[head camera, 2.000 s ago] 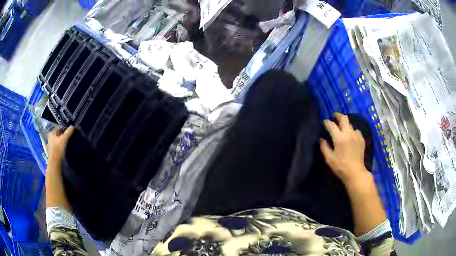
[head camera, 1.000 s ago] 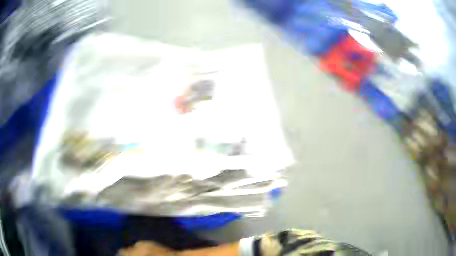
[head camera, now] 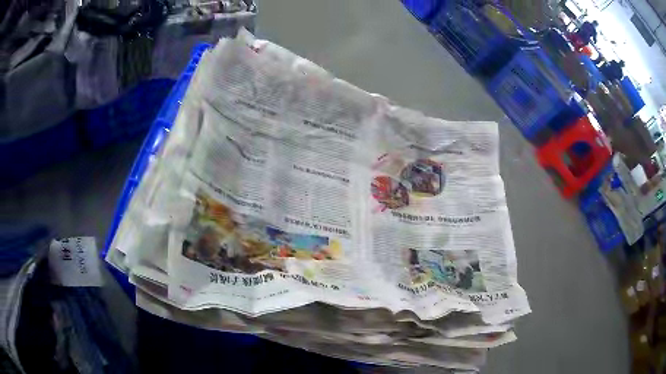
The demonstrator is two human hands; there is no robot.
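Note:
A thick flat pile of newspaper sheets [head camera: 328, 168] lies on a blue plastic crate [head camera: 150, 157] in the middle of the head view. The top sheet is spread open, with colour photos and print, and its front edge is wavy over the layered sheets below. The crate shows along the pile's left side and a little under its front edge. Neither my left hand nor my right hand is in the picture.
A white card label [head camera: 74, 261] is at the lower left by dark, blurred contents. Crates with grey wrapped packets [head camera: 44, 84] stand at the upper left. Grey floor [head camera: 562, 277] runs right of the pile. A red stool [head camera: 575, 157], blue crates [head camera: 522, 88] and cardboard boxes line the right.
The view has swung right from my lap and the black parts to the newspaper pile. My right forearm, at the bottom edge a second ago, has left the picture. The image is sharper.

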